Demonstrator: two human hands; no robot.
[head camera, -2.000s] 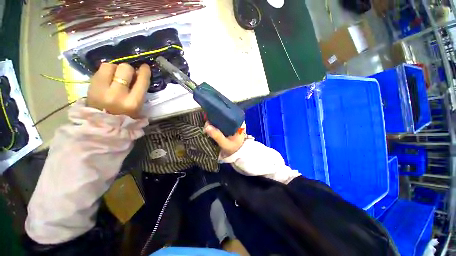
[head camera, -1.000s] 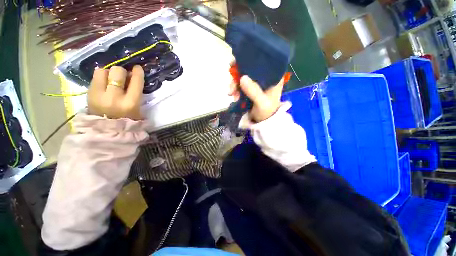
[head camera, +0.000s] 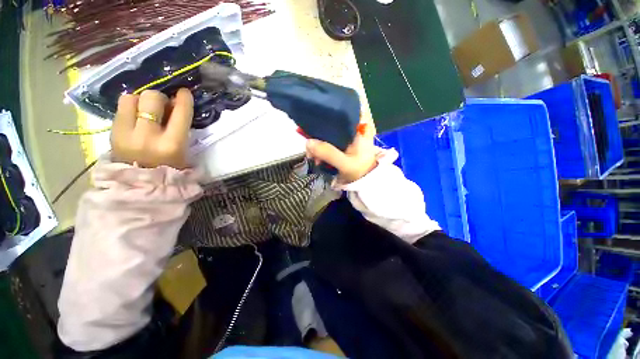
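Note:
A black socket module (head camera: 151, 70) sits in a white panel (head camera: 226, 26) that lies tilted on the pale board. A yellow wire (head camera: 188, 68) runs along its black lobes. My left hand (head camera: 151, 130), with a ring, rests on the module's near left part; its fingertips are bent down and what they hold is hidden. My right hand (head camera: 351, 156) is closed round the pistol-grip tool (head camera: 312, 105), dark blue with orange-red parts. The tool's silvery nose points left, its blurred tip over the lobes just right of my left fingers. Contact cannot be told.
Reddish-brown wires (head camera: 140, 28) lie behind the panel. Another panel with a black module (head camera: 28, 231) is at the left edge. A dark oval object (head camera: 340, 18) is at the board's right rear. Blue bins (head camera: 509, 189) stand at right. Striped cloth (head camera: 245, 210) hangs at the front edge.
The tool was at the module, then was lifted back to the right, and its nose is now over the lobes again. The panel has tilted more. My left hand stays on the module.

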